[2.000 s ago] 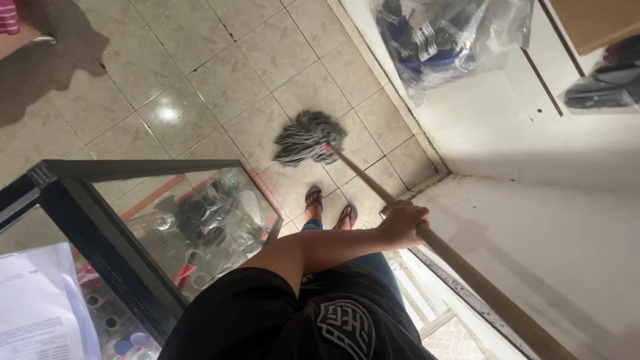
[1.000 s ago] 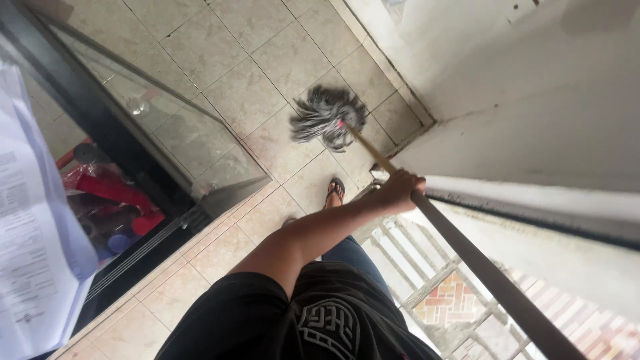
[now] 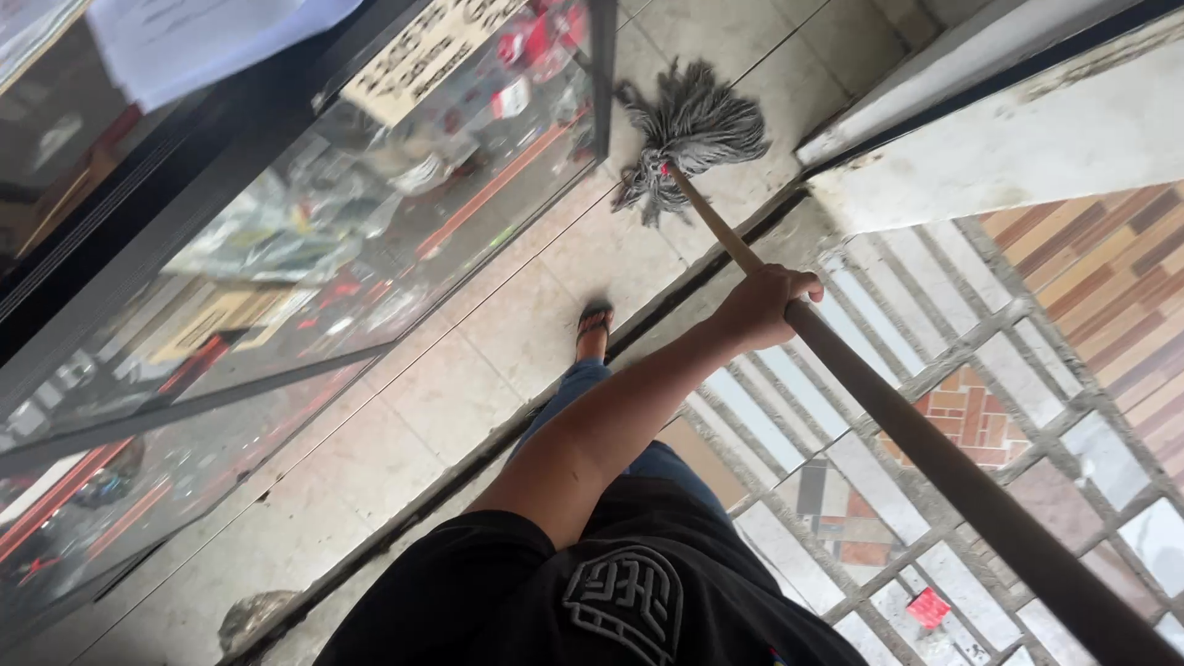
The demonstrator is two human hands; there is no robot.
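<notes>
My left hand (image 3: pixel 768 305) is closed around the wooden handle (image 3: pixel 721 227) of a mop, with the arm stretched across from the lower left. The mop's grey string head (image 3: pixel 698 129) lies spread on the tiled floor beyond the hand, between the display case's corner and the white wall. A bit of red shows where the handle meets the strings. From my hand the handle runs down to the lower right and leaves the frame. My right hand is out of view.
A glass display case (image 3: pixel 601 83) with packaged goods and papers on top stands at left. A dark-edged sill (image 3: pixel 444 490) borders the floor beside my sandalled foot (image 3: pixel 594 322). Mixed paving tiles (image 3: pixel 971 416) with a red scrap (image 3: pixel 928 608) lie at right; a white wall (image 3: pixel 1008 129) rises above them.
The view has shifted strongly, bringing more of the display case and the paving into frame. The mop head has moved along the floor, from open tiles to beside the case's corner. My left hand keeps its grip.
</notes>
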